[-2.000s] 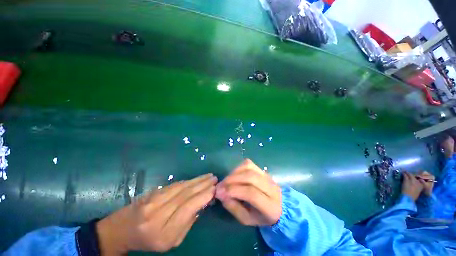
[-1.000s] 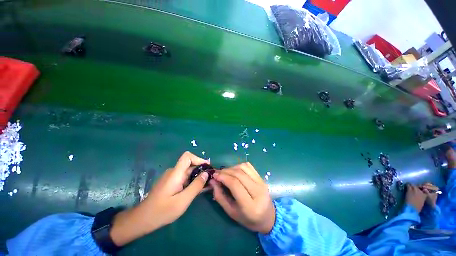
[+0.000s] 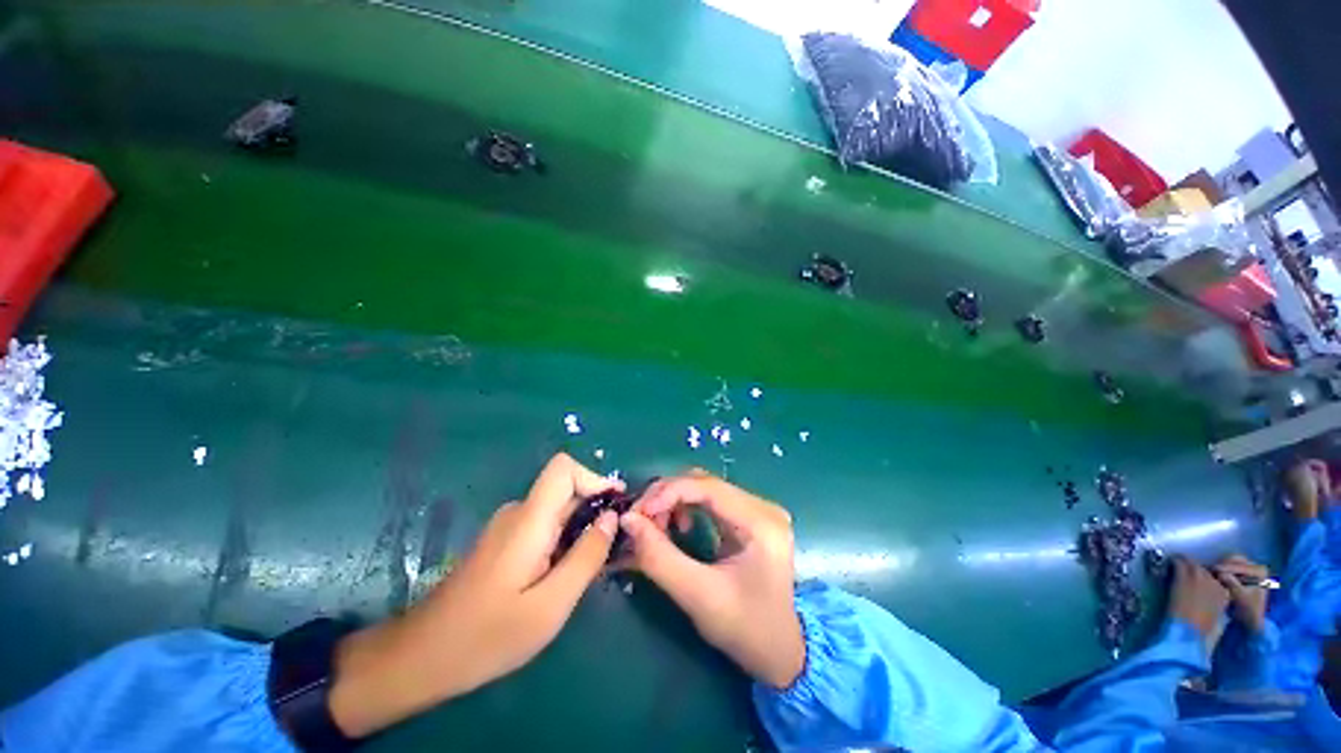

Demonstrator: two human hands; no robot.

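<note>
My left hand [image 3: 493, 589], with a black band on the wrist, holds a small round black unit [image 3: 596, 518] between thumb and fingers. My right hand [image 3: 721, 566] has its thumb and index fingertips pinched at the unit's right side; whether a tiny part is between them cannot be seen. The fingers hide much of the unit. Tiny white plastic parts [image 3: 721, 436] lie scattered on the dark green worktop just beyond my hands.
A white heap [image 3: 22, 419] and red tray [image 3: 41, 221] are at the left. Black units [image 3: 505, 150] lie spaced along the green belt [image 3: 441, 250]. A bagged dark load [image 3: 894, 111] sits on the far ledge. Black parts [image 3: 1113, 559] lie near another person's hands [image 3: 1209, 591] at right.
My left hand has turned from flat, closed fingers to holding the black unit in view. My right fingers have shifted at its side. The belt units appear further right.
</note>
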